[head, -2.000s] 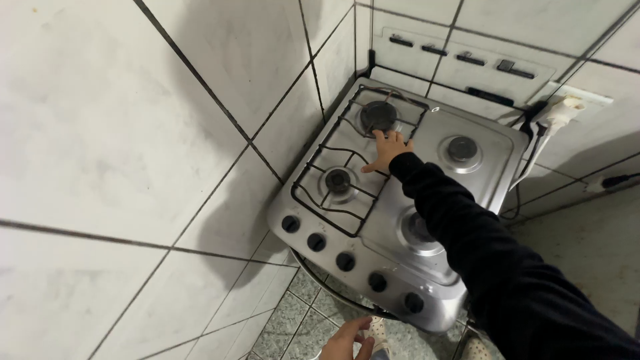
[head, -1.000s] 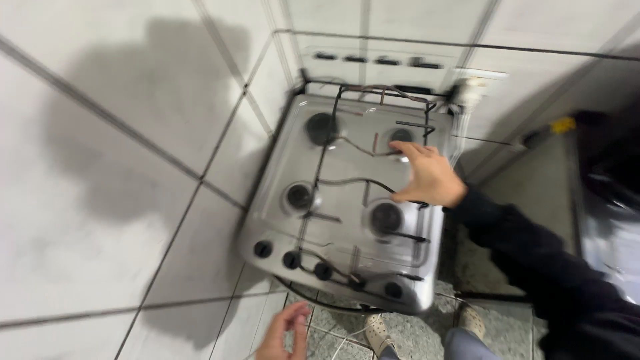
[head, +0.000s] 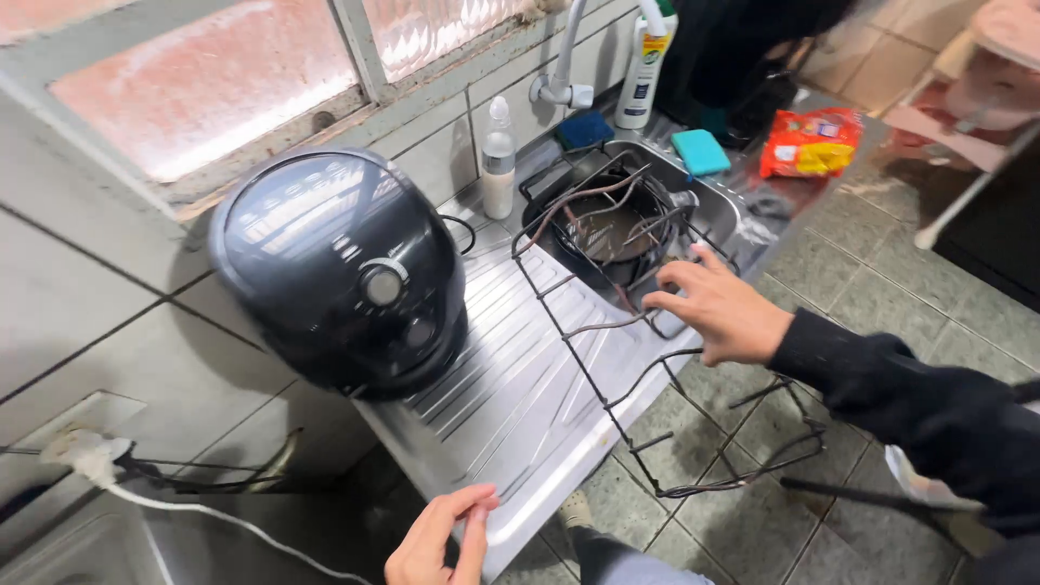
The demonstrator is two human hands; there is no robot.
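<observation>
My right hand (head: 719, 313), in a black sleeve, grips a black wire stove grate (head: 573, 357) near its middle. The far part of the grate is over the sink, and its near end hangs out over the floor. More dark grate bars and a round dark pan (head: 621, 223) show in the sink basin (head: 723, 199); which bars belong to which grate is hard to tell there. My left hand (head: 447, 540) is at the near edge of the steel drainboard (head: 520, 422), thumb and fingertips close together, with nothing seen in it.
A black air fryer (head: 349, 268) stands on the drainboard by the tiled wall. Around the sink are a clear bottle (head: 498, 162), a faucet (head: 562, 85), a white cleaner bottle (head: 644, 73), a turquoise sponge (head: 700, 152) and a red packet (head: 812, 144). A white plug and cord (head: 203, 510) are at lower left.
The view has swung from the stove to the sink. My right hand, which was over a burner two seconds ago, has lifted a grate off the stove and brought it over the drainboard and sink.
</observation>
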